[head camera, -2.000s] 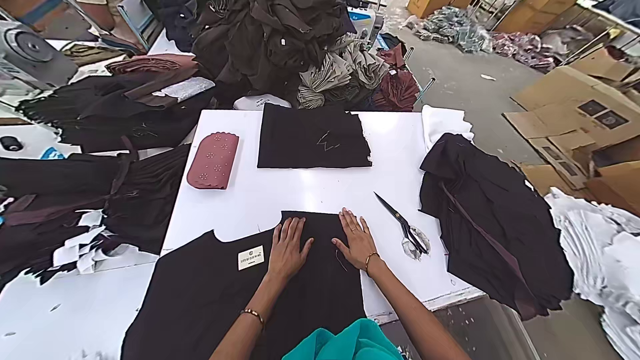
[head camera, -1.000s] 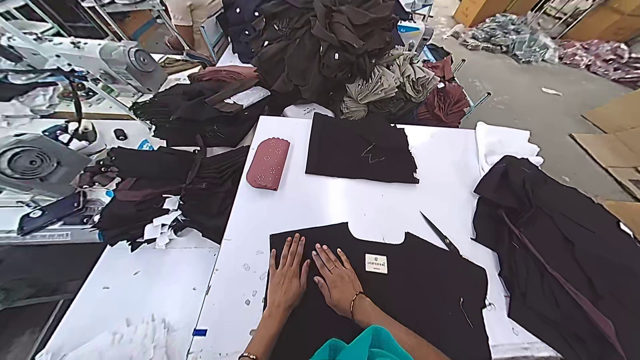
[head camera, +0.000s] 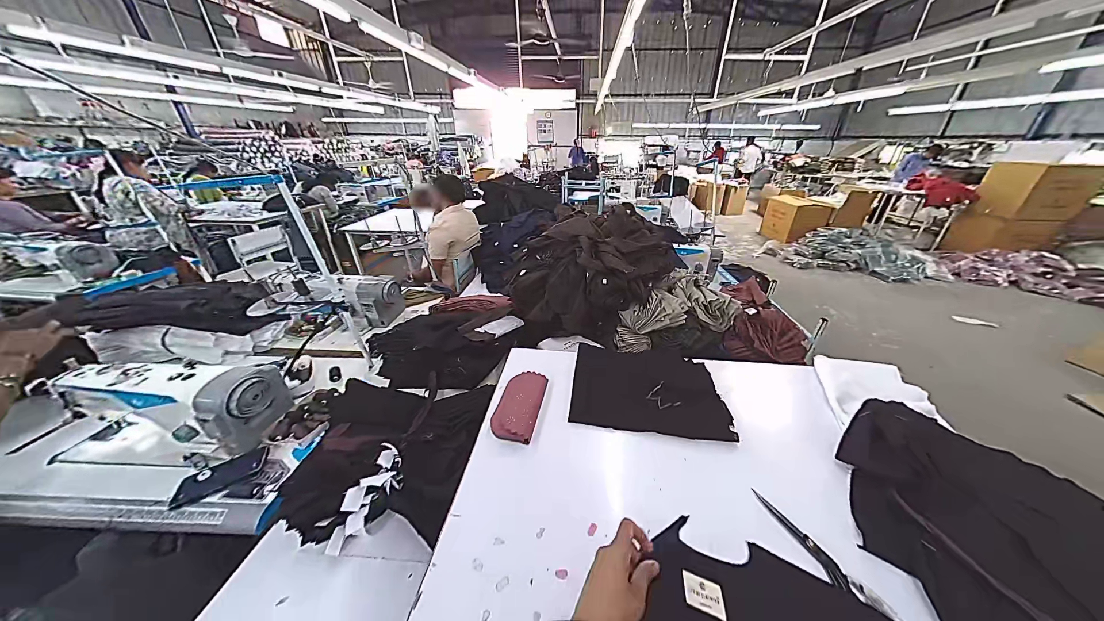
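At the bottom of the head view my left hand (head camera: 617, 569) has its fingers curled at the left edge of a black cut garment piece (head camera: 759, 578), with the edge between thumb and fingers. A white label bearing writing (head camera: 704, 595) lies on that piece. My right hand is out of view. Dark-bladed scissors (head camera: 806, 543) lie to the right, their handles near the lower edge of the view. Farther up the white table (head camera: 690, 483) are a folded black cloth (head camera: 651, 395) and a pink scalloped case (head camera: 519, 407).
Black garments (head camera: 975, 500) and white cloth (head camera: 871, 388) lie at the table's right side. Beyond its far edge rises a heap of dark garments (head camera: 595, 267). Sewing machines (head camera: 172, 405) and black cloth bundles (head camera: 345, 457) are on the left. A seated person (head camera: 451, 233) is farther back.
My two hands lay flat on the black piece; now the left has curled fingers at its edge and the right has left the view. The view has tilted up strongly.
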